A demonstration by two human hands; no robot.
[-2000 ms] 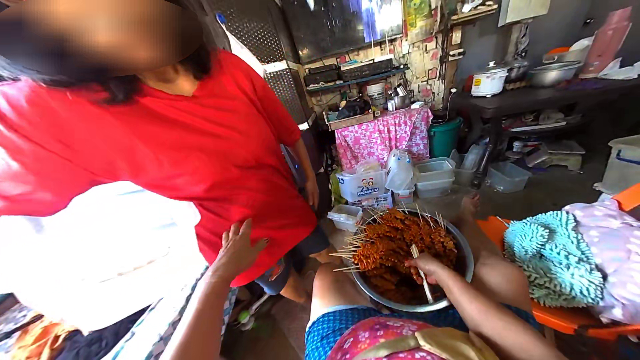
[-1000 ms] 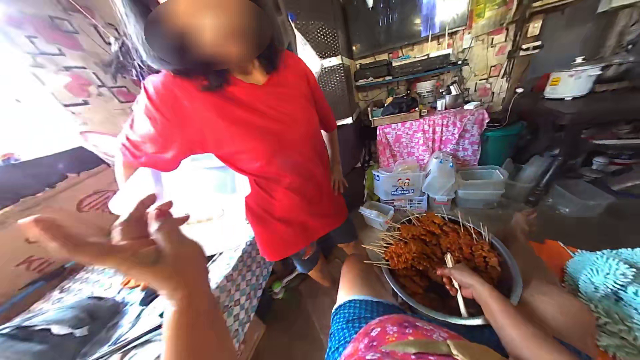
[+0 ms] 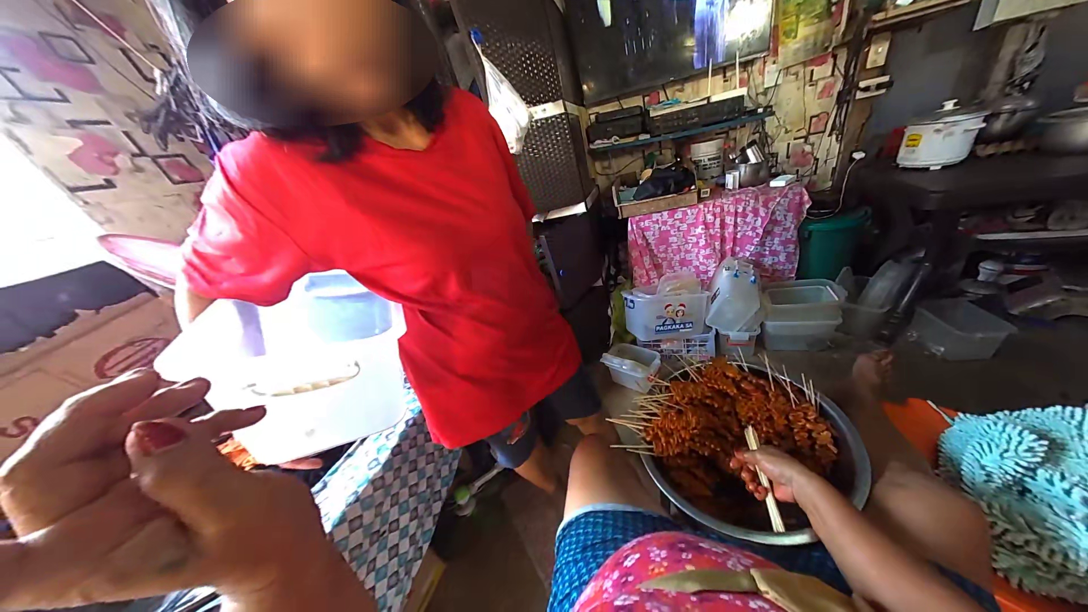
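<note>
My left hand (image 3: 170,493) is raised at the lower left, large in view, its fingers apart and partly curled, with nothing in it. My right hand (image 3: 772,476) grips a small bundle of wooden skewers (image 3: 775,517) over a round metal basin (image 3: 860,476) between my legs. Many skewers of reddish-orange sauced meat (image 3: 722,408) are heaped in the basin, their bare stick ends pointing out over the left and back rim. The lower part of the basin's contents is in shadow.
A person in a red shirt (image 3: 408,272) stands at the left beside a white plastic container (image 3: 340,399) on a checked cloth (image 3: 382,501). Clear plastic tubs (image 3: 799,314) stand on the floor beyond the basin. A turquoise shaggy cloth (image 3: 1011,484) lies at the right.
The view has turned left. My left hand has come up from near the person's red shirt to the lower left. My right hand still grips the sticks over the basin.
</note>
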